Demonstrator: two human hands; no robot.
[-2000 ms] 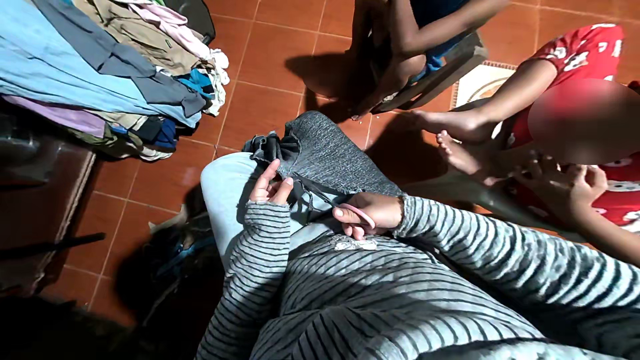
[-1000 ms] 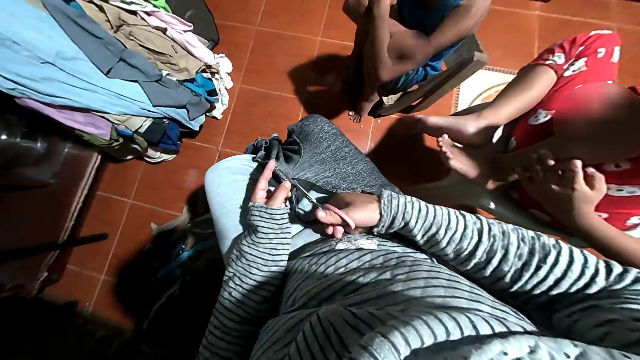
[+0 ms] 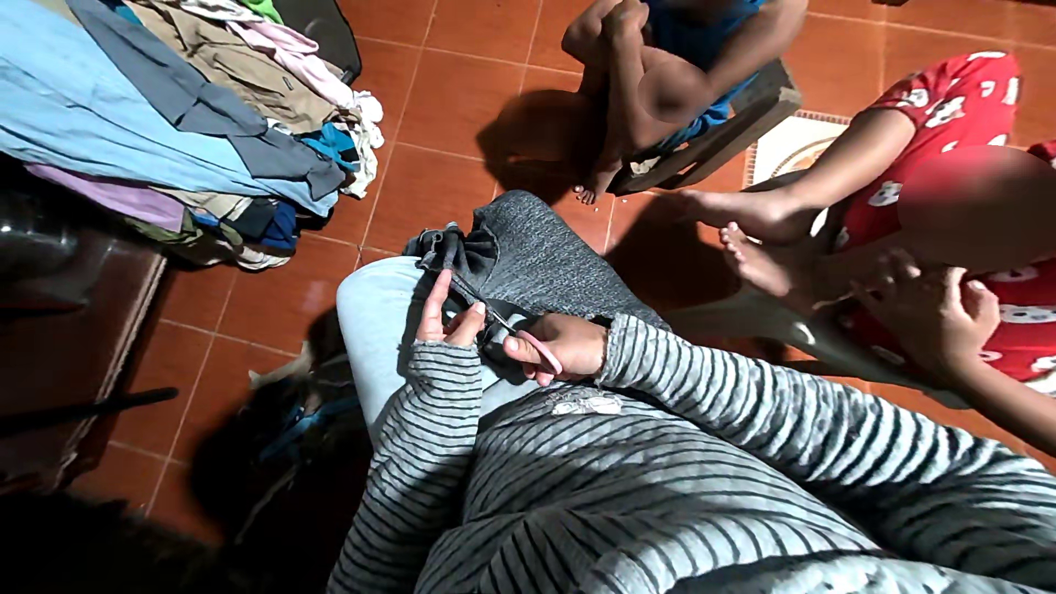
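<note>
My right hand [image 3: 565,346] is closed on the pink handles of a pair of scissors [image 3: 538,353], whose dark blades point up and left over my lap. Dark gray fabric [image 3: 549,247] lies across my knee, with a gathered black edge [image 3: 462,252] at its far end. My left hand [image 3: 450,313] is at the near side of that edge, index finger stretched along it and thumb against the dark cloth by the blades. How firmly it grips the cloth is hard to see. Light blue denim [image 3: 375,330] covers my other knee. Small whitish scraps [image 3: 586,403] lie on my striped shirt.
A heap of folded clothes [image 3: 206,115] is at the upper left, above dark furniture [image 3: 74,330]. One person sits on a low wooden stool [image 3: 742,124] ahead. Another person in red patterned clothes [image 3: 949,107] sits at the right, feet near my knee. The floor is red tile [image 3: 445,99].
My right hand and the scissors have shifted slightly relative to my left hand. The person on the stool has moved their arms and legs.
</note>
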